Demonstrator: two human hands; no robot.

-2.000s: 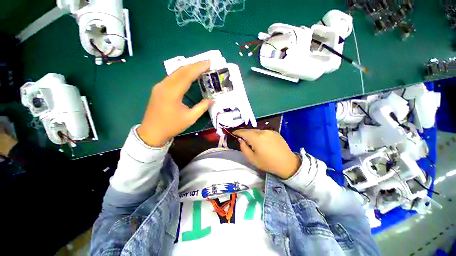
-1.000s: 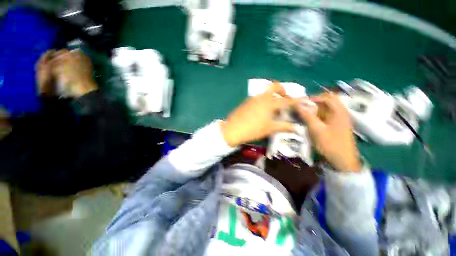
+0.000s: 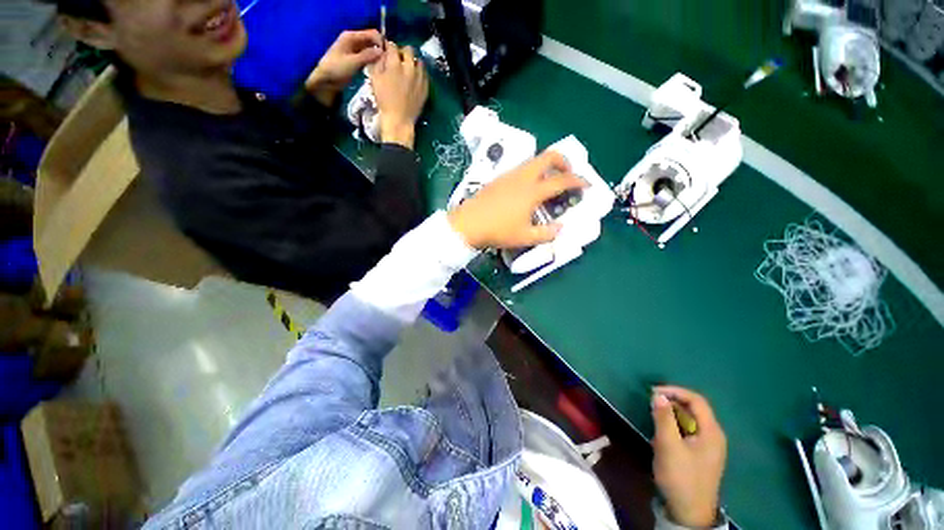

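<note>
My left hand [image 3: 512, 207] reaches far left and grips a white camera housing [image 3: 588, 212] on the bench, fingers and thumb around its dark motor opening. Part of the housing is hidden under the hand. Another white housing [image 3: 499, 145] stands just behind it, close to it. My right hand [image 3: 691, 450] is low at the bench's front edge, curled around a short yellow piece [image 3: 684, 418], perhaps a tool handle; the rest of it is hidden in the fist.
More housings lie at back centre [image 3: 662, 186], lower right [image 3: 857, 466] and on the conveyor strip [image 3: 847, 64]. A tangled white cord nest [image 3: 828, 282] lies at right. A seated coworker [image 3: 259, 155] works at left beside a black fixture [image 3: 487, 47].
The view has swung left. My left hand has carried the housing from in front of me to the left group. My right hand has left it and now holds the yellow piece.
</note>
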